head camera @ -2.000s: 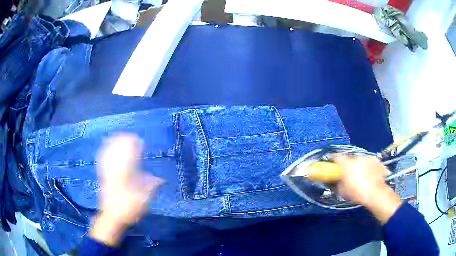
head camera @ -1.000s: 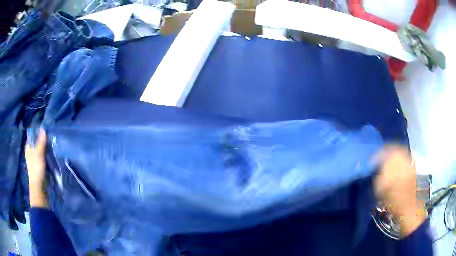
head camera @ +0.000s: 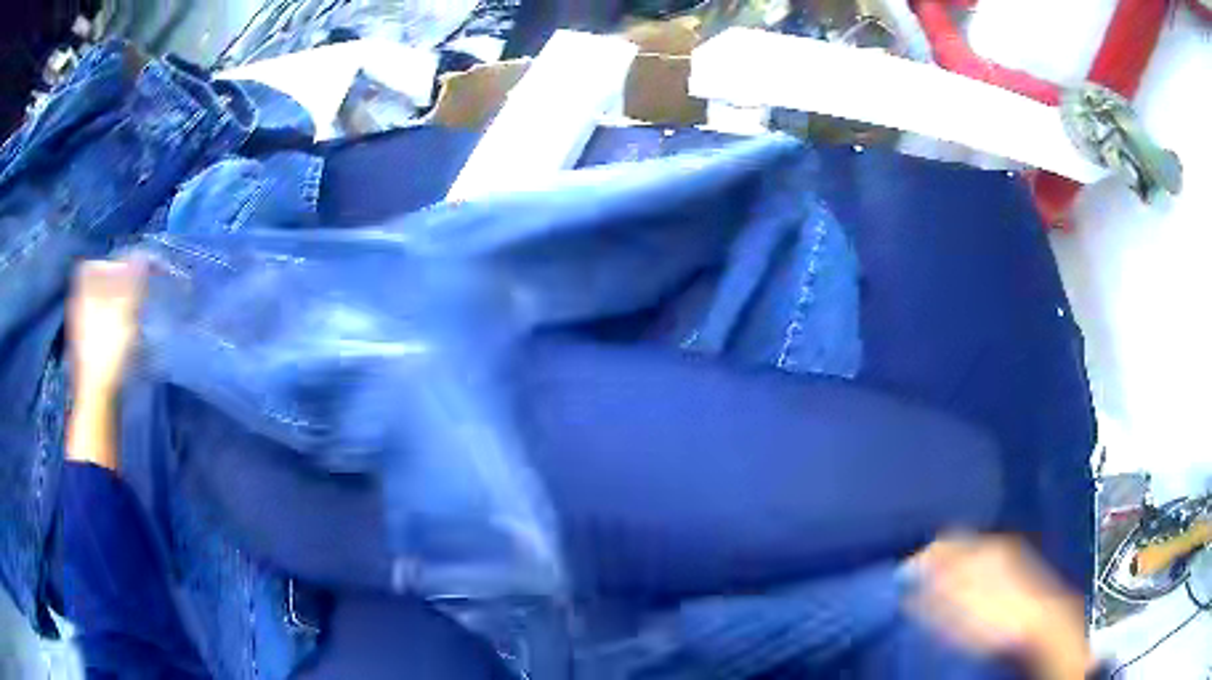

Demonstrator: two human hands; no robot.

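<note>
The blue cargo jeans (head camera: 465, 385) are in motion and blurred across the pressing table. One trouser leg reaches up and right over the table, its stitched end standing off the cover. My left hand (head camera: 106, 319) grips the jeans at their left end. My right hand (head camera: 997, 598) is low at the right, blurred, closed on the end of the other leg at the near side. Between the legs shows a long rounded navy padded shape (head camera: 758, 465). The steam iron (head camera: 1156, 551) sits at the right edge, untouched.
A pile of jeans (head camera: 133, 146) is at the upper left. White boards (head camera: 877, 86) lie along the far edge, one (head camera: 552, 113) slanting onto the navy table cover (head camera: 957, 306). A grey-green rag (head camera: 1119, 140) and red pipes (head camera: 964, 47) are at the far right.
The iron has left my right hand and rests at the right. The flat jeans are lifted and their legs parted, one flung to the far side. My right hand has moved down and nearer.
</note>
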